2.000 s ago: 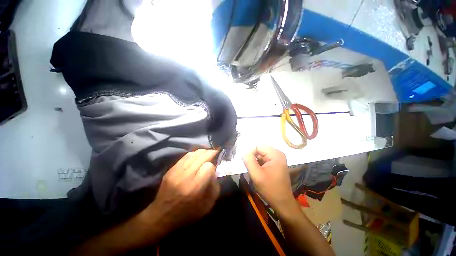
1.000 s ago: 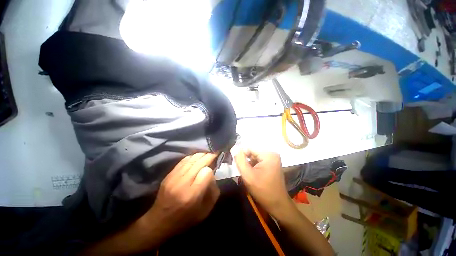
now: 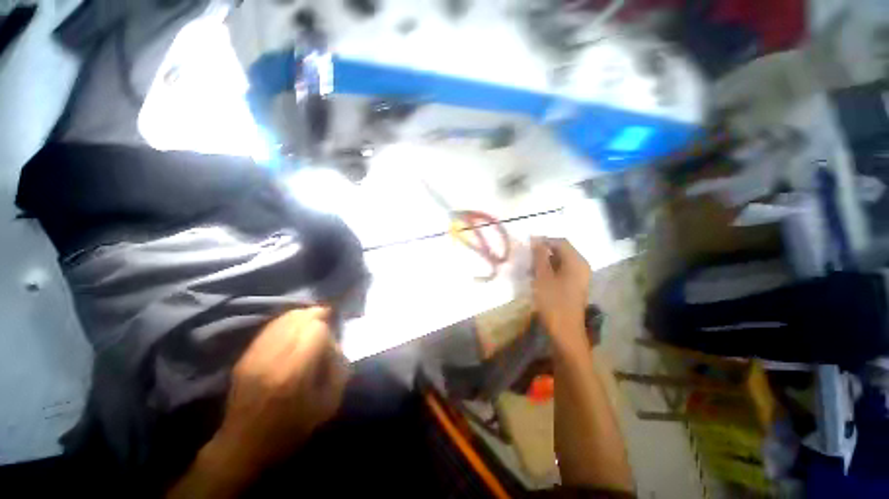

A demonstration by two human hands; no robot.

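Note:
The grey garment body [image 3: 166, 302] with its black band [image 3: 185, 195] lies on the left part of the white machine table. My left hand [image 3: 288, 375] pinches the garment's edge near the table's front edge; the fingertips are blurred. My right hand [image 3: 560, 278] is raised away from the garment, right of the scissors, thumb and fingers close together; whether it holds a thread end cannot be told. The scissors [image 3: 478, 239], with red and yellow handles, lie on the table between my hands, blurred.
The sewing machine's blue stripe [image 3: 439, 93] and lit display [image 3: 629, 142] are beyond the scissors. Lamp glare [image 3: 200, 93] hides cloth at upper left. A brown stool or crate and yellow items [image 3: 731, 429] stand on the floor at right. Dark cloth hangs below the table edge.
My right hand has moved right, away from the garment edge and my left hand. My left hand stays at the edge. The view has swung right and blurred.

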